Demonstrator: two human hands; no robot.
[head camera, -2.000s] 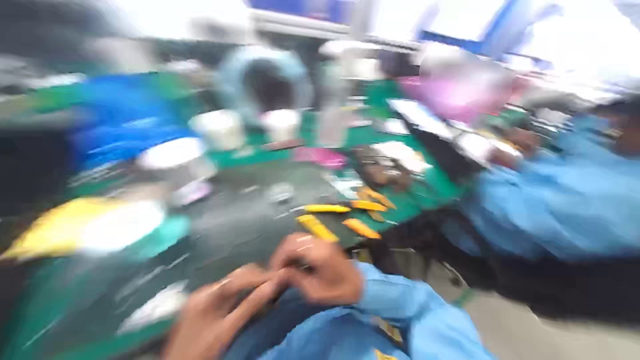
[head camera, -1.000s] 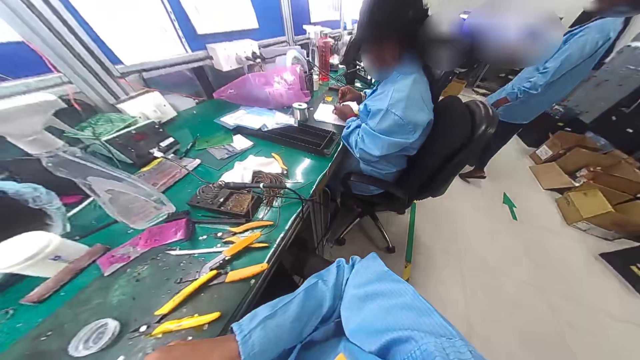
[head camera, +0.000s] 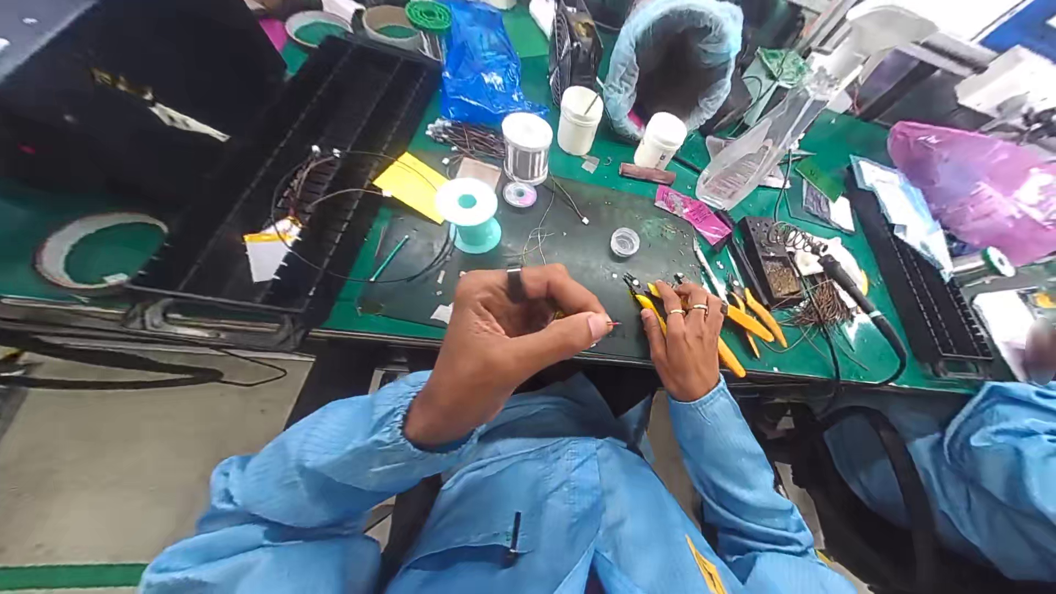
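My left hand (head camera: 528, 342) is raised over the near edge of the dark work mat (head camera: 569, 239). Its thumb and forefinger pinch a thin reddish wire (head camera: 613, 323), whose short end sticks out to the right. My right hand (head camera: 689, 334) lies palm down over yellow-handled cutters (head camera: 730, 359), touching them; whether its fingers grip them cannot be told. More tools with orange handles (head camera: 763, 318) lie just right of it. A small clear round lid (head camera: 624, 242) sits on the mat beyond the hands. A teal spool (head camera: 474, 216) stands at the mat's left part.
Behind the mat stand a solder wire spool (head camera: 526, 148), white pots (head camera: 579, 121) and a clear spray bottle (head camera: 755, 153). A soldering iron (head camera: 850, 285) and its cord lie at right. Black slotted racks (head camera: 289, 165) flank the mat. A co-worker's blue sleeve (head camera: 990, 462) is at far right.
The view has swung widely. Two seconds ago my hands were together at the mat's near edge; now they are apart, the right one over the yellow-handled cutters.
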